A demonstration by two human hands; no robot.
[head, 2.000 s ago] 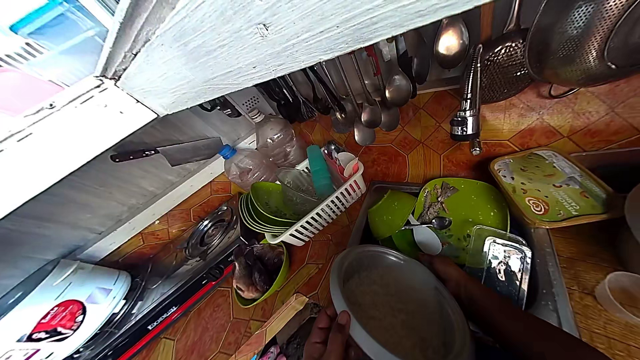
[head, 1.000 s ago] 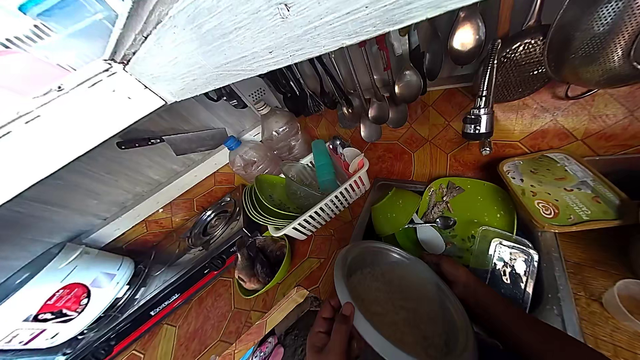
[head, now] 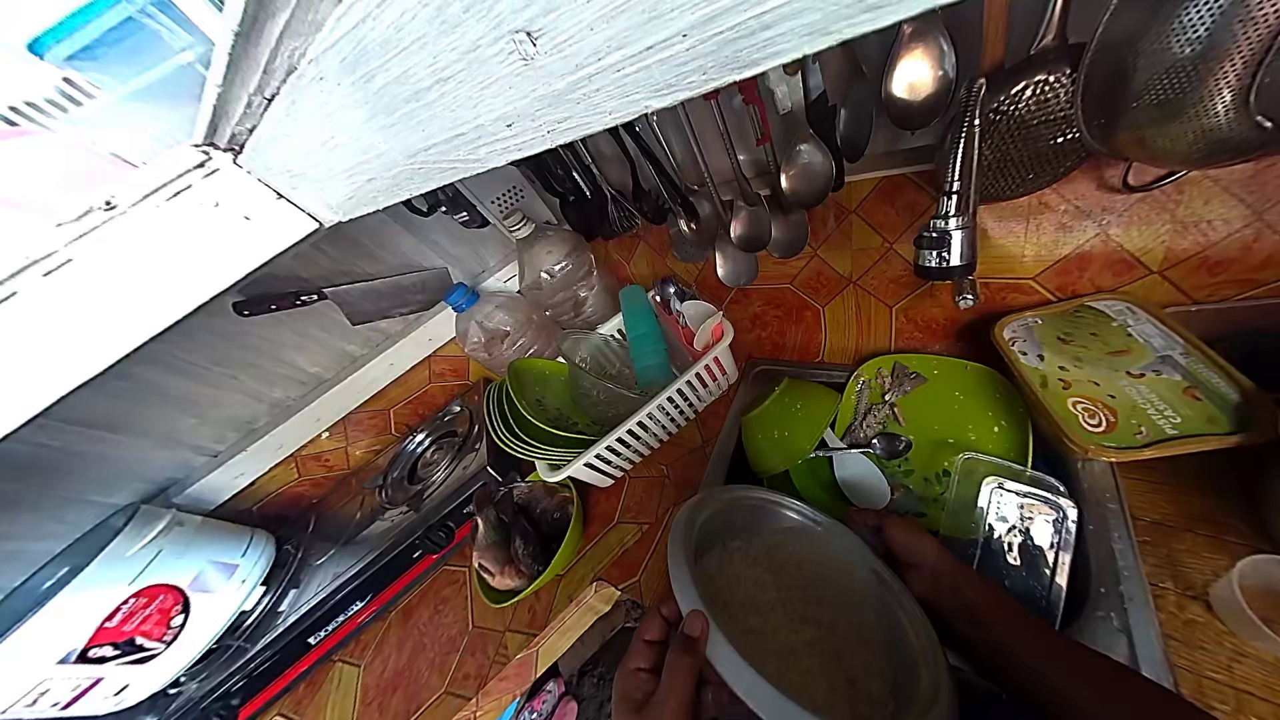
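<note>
A round metal pot or bowl (head: 810, 620) is held tilted at the bottom of the view, with cloudy contents that I cannot identify. My left hand (head: 665, 660) grips its left rim, thumb on top. At its upper right side is my right hand (head: 895, 550), its fingers partly hidden behind the rim. Just beyond, the metal sink (head: 1125, 560) holds a green plate (head: 975, 420) with fish scraps (head: 880, 405), a green bowl (head: 790, 425), a metal spoon (head: 890, 446), a white spoon (head: 862, 482) and a clear plastic container (head: 1020, 540).
Left of the sink stands a white dish basket (head: 650, 430) with green bowls and cups. A green bowl of fish (head: 525, 540) sits beside the gas stove (head: 370, 590). A faucet (head: 948, 240) and hanging ladles are above; an ice cream tub (head: 1120, 380) lies at right.
</note>
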